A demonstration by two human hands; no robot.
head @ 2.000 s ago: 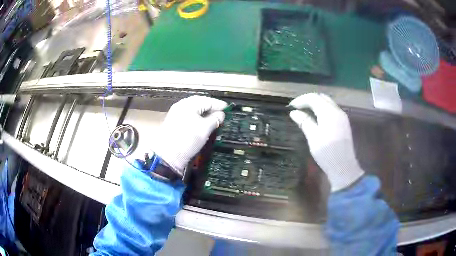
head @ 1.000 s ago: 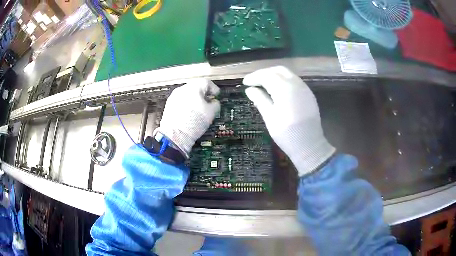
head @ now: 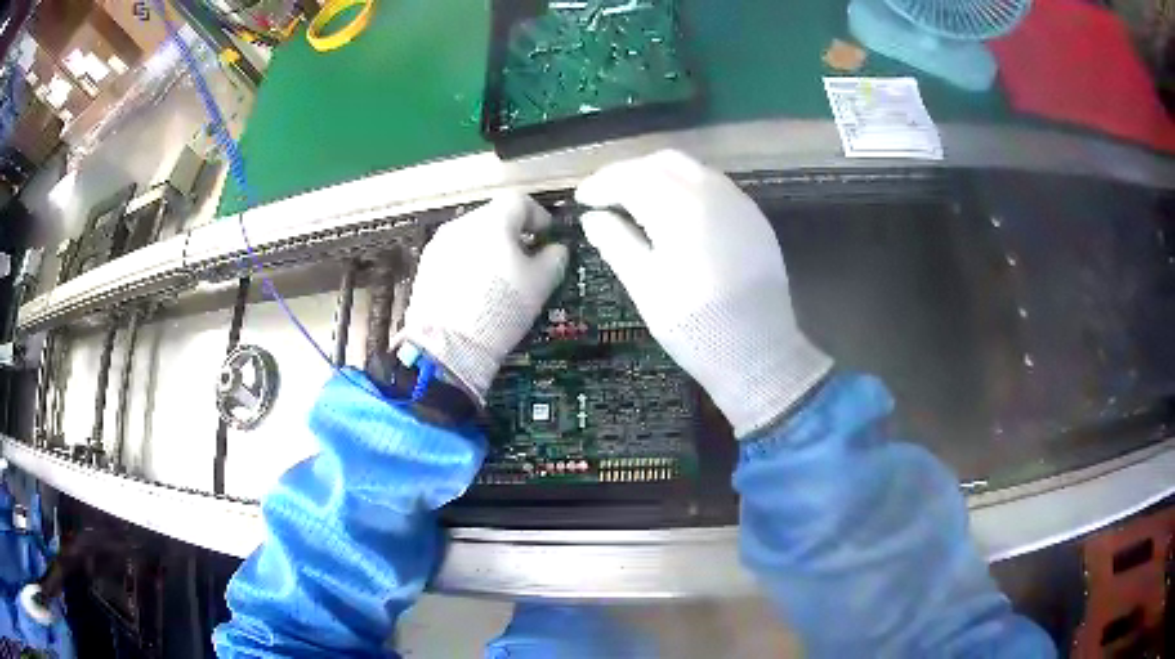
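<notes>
A populated green circuit board panel (head: 586,406) lies in a black carrier on the conveyor, its two halves one above the other. My left hand (head: 483,290), in a white knit glove, is over the panel's upper left, with thumb and fingertips pinched on a small dark piece (head: 557,232). My right hand (head: 702,277), also gloved, covers the panel's upper right. Its fingertips are close together at the same piece, near the far edge. Whether they grip it cannot be told. The gloves hide part of the upper half.
The far conveyor rail (head: 387,193) runs behind my hands. Beyond it are a black tray of green strips (head: 593,77), a printed sheet (head: 883,119), a yellow ring (head: 340,23) and a blue fan (head: 921,39). A handwheel (head: 246,386) is at left; a coiled cord (head: 219,129) crosses the rail.
The view has shifted, so the board and tray appear further left. My right hand has moved left across the board until its fingertips are close to my left hand's.
</notes>
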